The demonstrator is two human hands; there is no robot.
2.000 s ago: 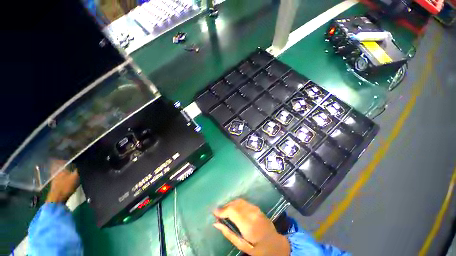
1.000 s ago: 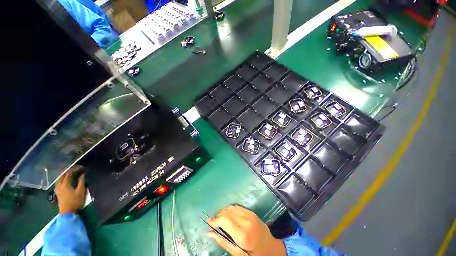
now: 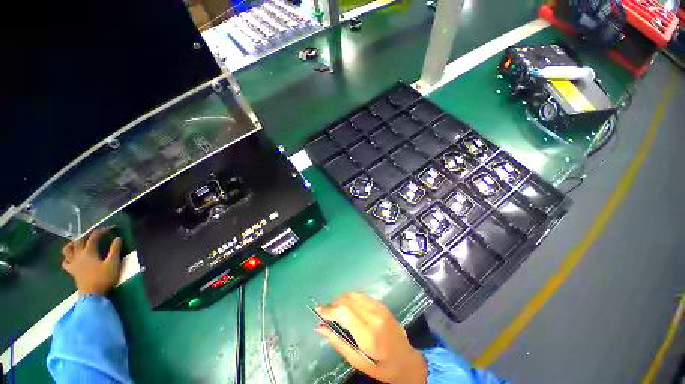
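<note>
A flat black test fixture (image 3: 233, 240) with white printing and red and green lights sits on the green mat. A small squarish module (image 3: 204, 196) sits in the raised socket on its top. My left hand (image 3: 93, 261) rests at the fixture's left side, fingers apart, with nothing seen in it. My right hand (image 3: 372, 334) holds thin dark tweezers (image 3: 342, 332) in front of the fixture; their tips point up and left. A black blister tray (image 3: 492, 262) to the right holds several modules in its pockets; other pockets are empty.
A clear acrylic cover (image 3: 161, 161) hangs below a large black housing (image 3: 90, 82) at the upper left. A pale upright post (image 3: 439, 49) stands behind the tray. A black device (image 3: 559, 86) with a yellow label lies far right. Loose parts (image 3: 309, 54) and a white parts tray (image 3: 259, 28) lie behind. Cables run from the fixture.
The view has shifted. My left hand has come out from behind the clear cover's edge to the fixture's left side. My right hand still holds the tweezers. The blue sleeve at the back is gone from view.
</note>
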